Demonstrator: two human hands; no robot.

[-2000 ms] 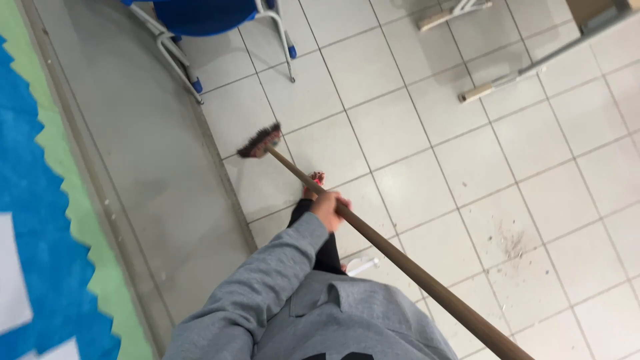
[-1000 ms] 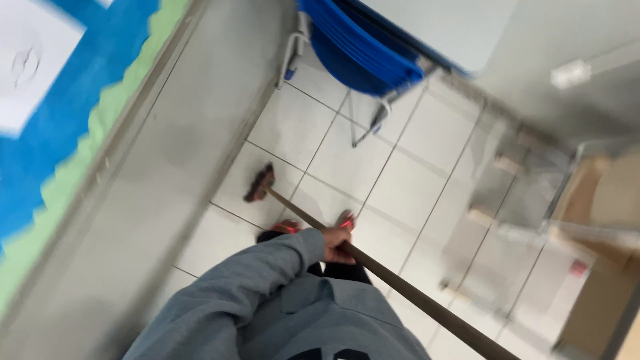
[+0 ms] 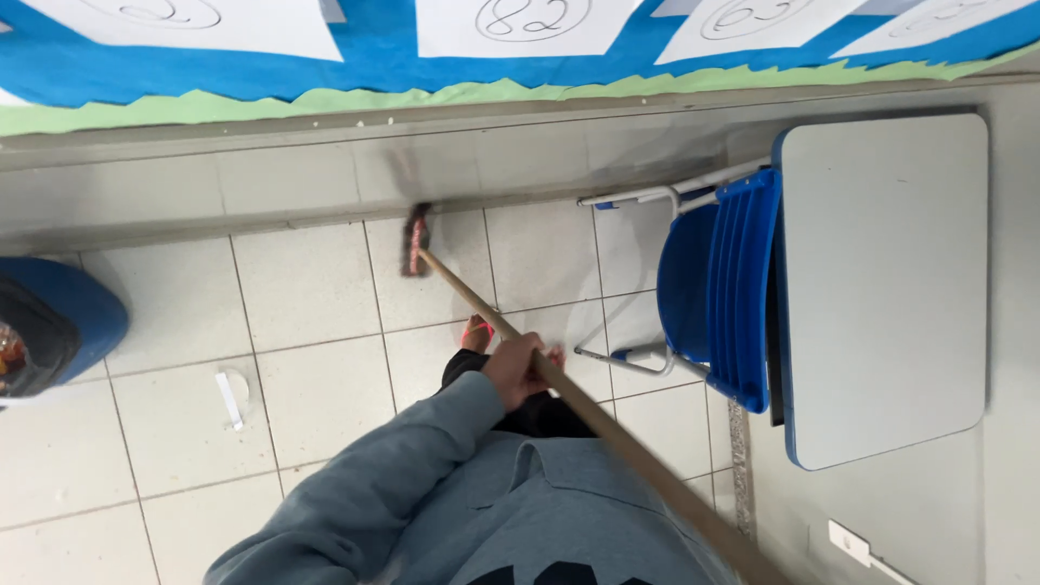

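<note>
My left hand (image 3: 517,372) is closed around the wooden handle of a broom (image 3: 593,414), in front of my body. From there the handle slants up and left to a dark, bristled broom head (image 3: 416,242), which is on the floor tiles near the foot of the wall and slightly blurred. The other end of the handle runs out of view at the lower right. My right hand is not in view. Just beyond my left hand are my feet in red sandals (image 3: 478,331), partly hidden by the handle and hand.
On the right a blue plastic chair (image 3: 739,292) is tucked against a grey-topped desk (image 3: 890,284). A blue bin (image 3: 101,317) with a dark liner stands at the left edge. A white strip (image 3: 229,400) lies on the tiles. Along the top runs a wall with a blue paper display (image 3: 378,69).
The view has swung round strongly, bringing the blue bin into sight. My left hand has kept hold of the broom handle throughout.
</note>
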